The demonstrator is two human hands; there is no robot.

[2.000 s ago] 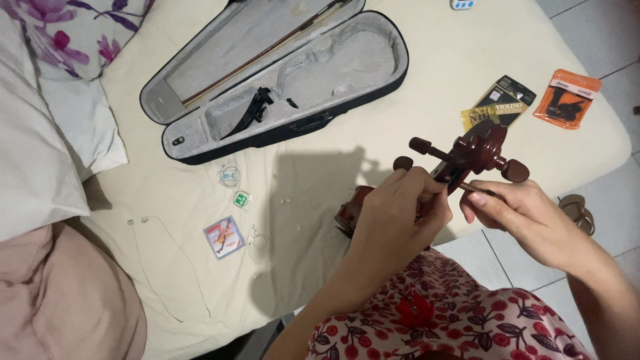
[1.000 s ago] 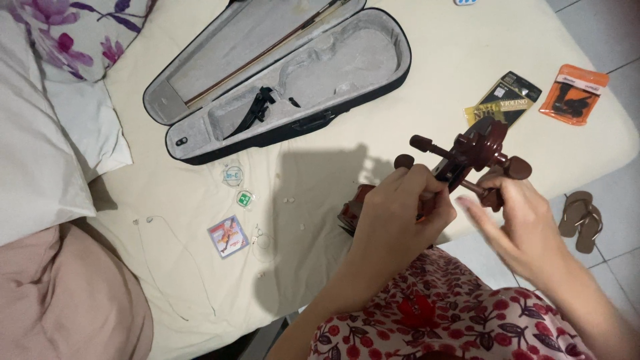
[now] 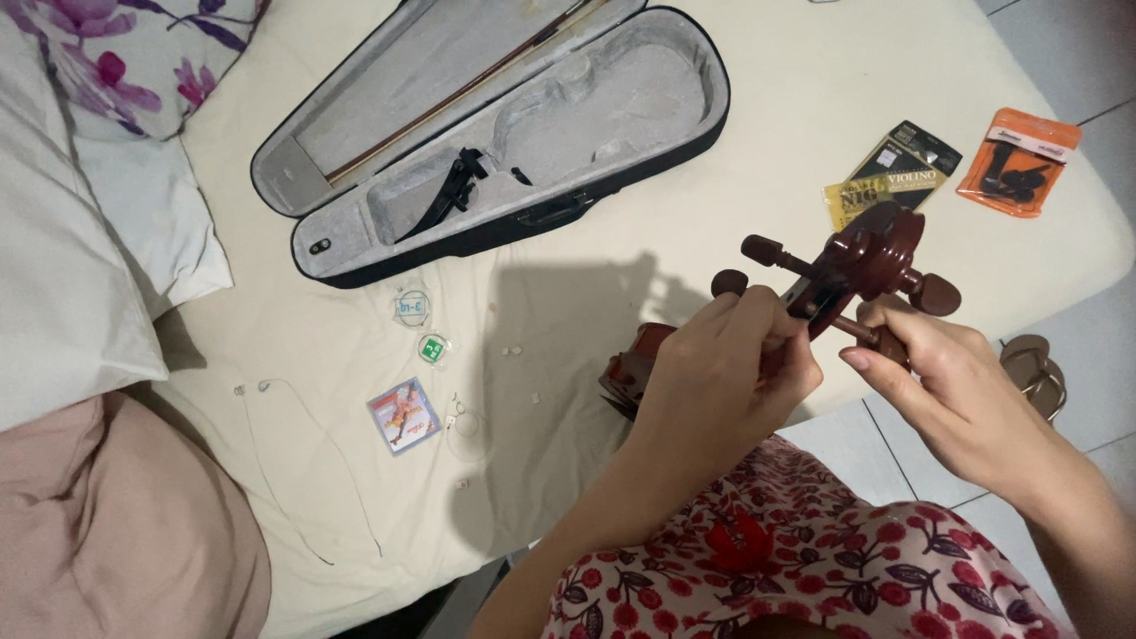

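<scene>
A reddish-brown violin, its scroll pointing away from me, lies under my hands; most of its body is hidden. My left hand grips the neck near the pegbox, with thumb and index finger pinched at the pegbox edge. My right hand has its fingers on the head of a tuning peg that sticks out to the right of the pegbox. Other pegs stand out on both sides, one just above my right hand. Whether a string is between my left fingertips cannot be told.
An open violin case on the bed holds a bow and a black shoulder rest. String packets, an orange pouch, coiled strings, a small square packet and loose strings lie around. Sandals are on the tiles.
My right hand has shifted on the peg; its fingers were farther apart from the thumb one second ago. My left hand stays on the neck.
</scene>
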